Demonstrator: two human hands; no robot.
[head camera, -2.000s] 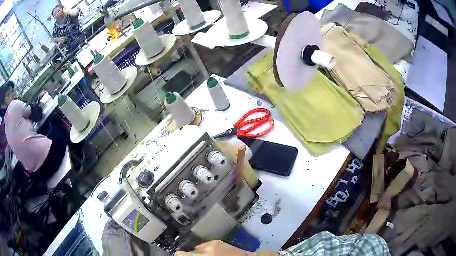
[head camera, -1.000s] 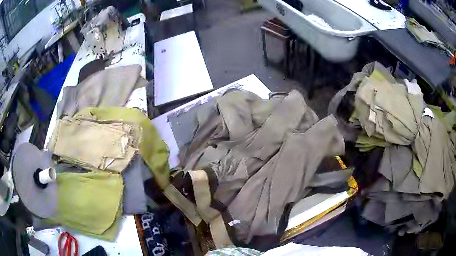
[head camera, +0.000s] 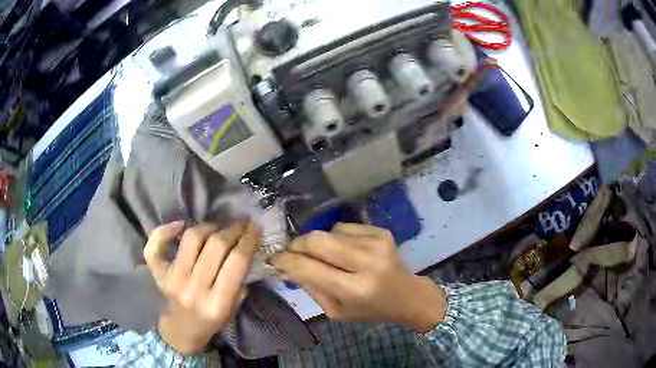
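Note:
My left hand (head camera: 203, 277) has its fingers curled on the grey-brown garment (head camera: 108, 259), which hangs left of the machine and over the lap. My right hand (head camera: 352, 273) pinches the cloth edge just right of the left hand's fingertips. The fingertips of both hands nearly meet in front of the needle area. A striped dark piece (head camera: 266, 323) hangs below the hands. The overlock machine (head camera: 223, 133) stands behind the hands, with a row of white tension dials (head camera: 369, 93). What the fingertips hold is partly hidden and blurred.
A blue pad (head camera: 392, 212) lies at the table edge. A black smartphone (head camera: 501, 97) and red-handled scissors (head camera: 483, 25) lie right of the machine. Yellow-green panels (head camera: 575, 72) are stacked farther right. Striped blue cloth (head camera: 72, 169) lies left. Garments with beige bands (head camera: 611, 302) are heaped lower right.
The view swung right to the heaps, then back down to the machine. Both hands now show, holding cloth at the needle area; two seconds ago only part of one hand showed at the bottom.

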